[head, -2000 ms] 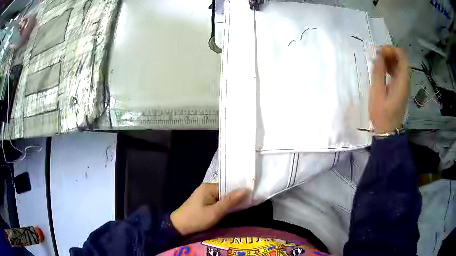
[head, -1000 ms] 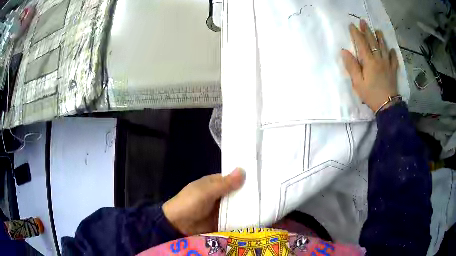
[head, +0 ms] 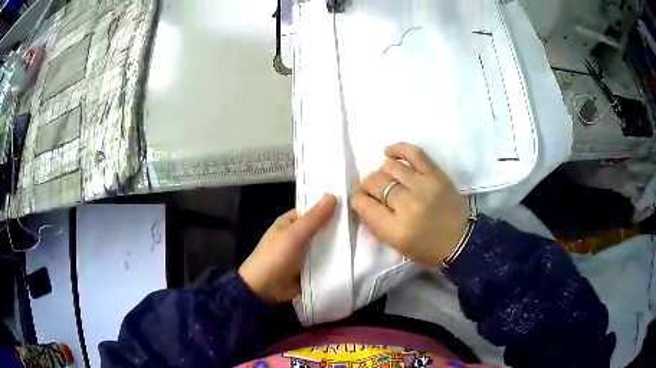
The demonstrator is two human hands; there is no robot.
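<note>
A white garment panel (head: 431, 93) with thin dark stitch lines lies over the machine table's front edge and hangs toward my lap. A long white placket strip (head: 316, 122) runs along its left edge, up to the small dark presser foot (head: 335, 6) at the top. My left hand (head: 288, 248) holds the strip's edge, thumb on top, fingers hidden beneath. My right hand (head: 413, 205), with a ring and bracelet, pinches the cloth beside the strip's right seam. A boxed pocket outline (head: 496, 108) shows at the panel's right.
The pale table (head: 223, 93) has a printed ruler (head: 223, 167) along its front edge. Plaid plastic-covered cloth (head: 65, 122) lies at left. Dark-handled snips (head: 611, 90) and loose thread lie at right. A thread spool (head: 44, 355) is at lower left.
My right hand has moved from the panel's right side to the strip's seam and gripped the cloth. The strip has shifted slightly left, and my left hand is a little higher on it.
</note>
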